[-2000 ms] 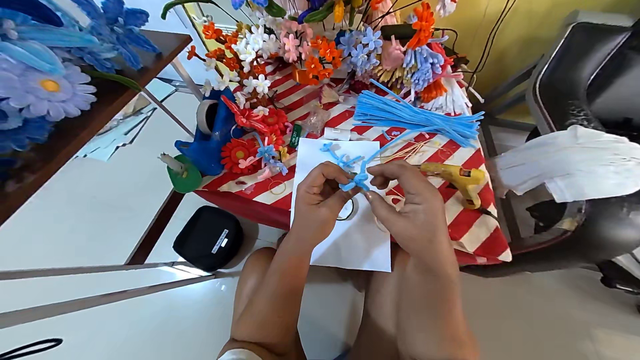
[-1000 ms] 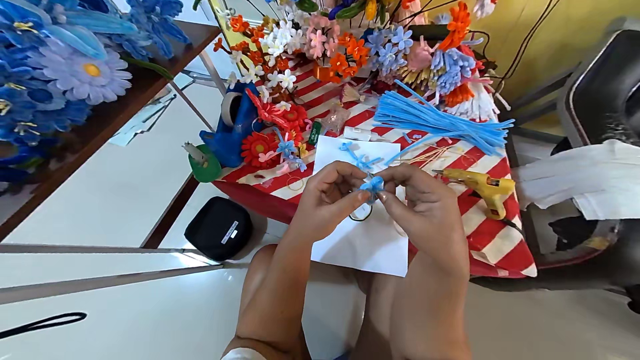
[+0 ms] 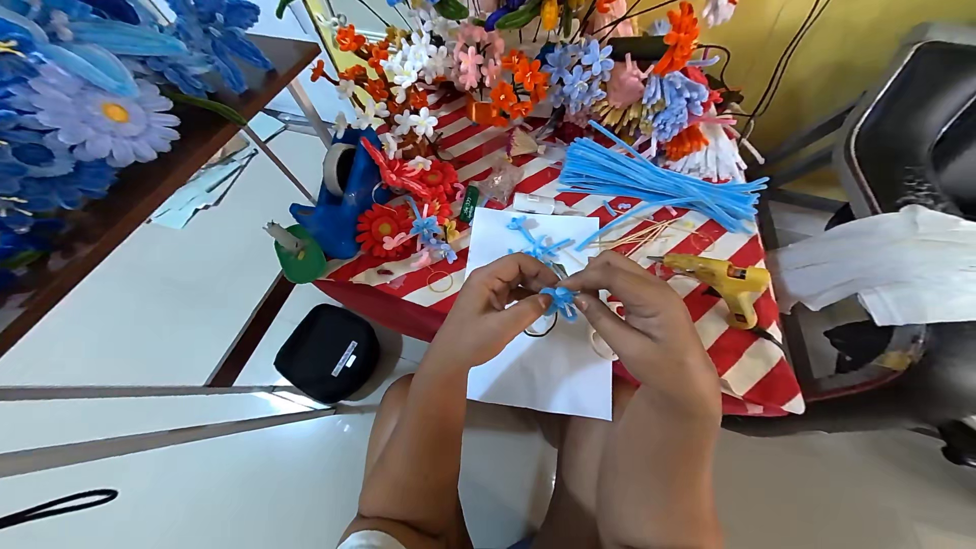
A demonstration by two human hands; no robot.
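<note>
A small light-blue pipe-cleaner flower [image 3: 560, 302] is pinched between both hands, above a white sheet of paper [image 3: 541, 374]. My left hand [image 3: 496, 305] holds its left side with thumb and fingertips. My right hand [image 3: 637, 316] grips its right side in the same way. Just beyond the fingers, more blue pipe-cleaner pieces [image 3: 538, 245] lie on the paper. A bundle of blue pipe cleaners [image 3: 656, 179] rests farther back on the red-and-white striped cloth [image 3: 751, 366]. Thin wooden sticks [image 3: 637, 236] lie between that bundle and the paper.
A yellow hot glue gun [image 3: 728, 282] lies right of my right hand. At the left stand a blue tape dispenser [image 3: 343, 206] and red flowers [image 3: 385, 229]. Many pipe-cleaner flowers [image 3: 503, 80] fill the back. A black case [image 3: 328, 353] is on the floor, a black chair [image 3: 923, 130] at right.
Between my fingers, the blue piece was spread out two seconds ago and now appears as a more compact flower. Both hands remain over the paper.
</note>
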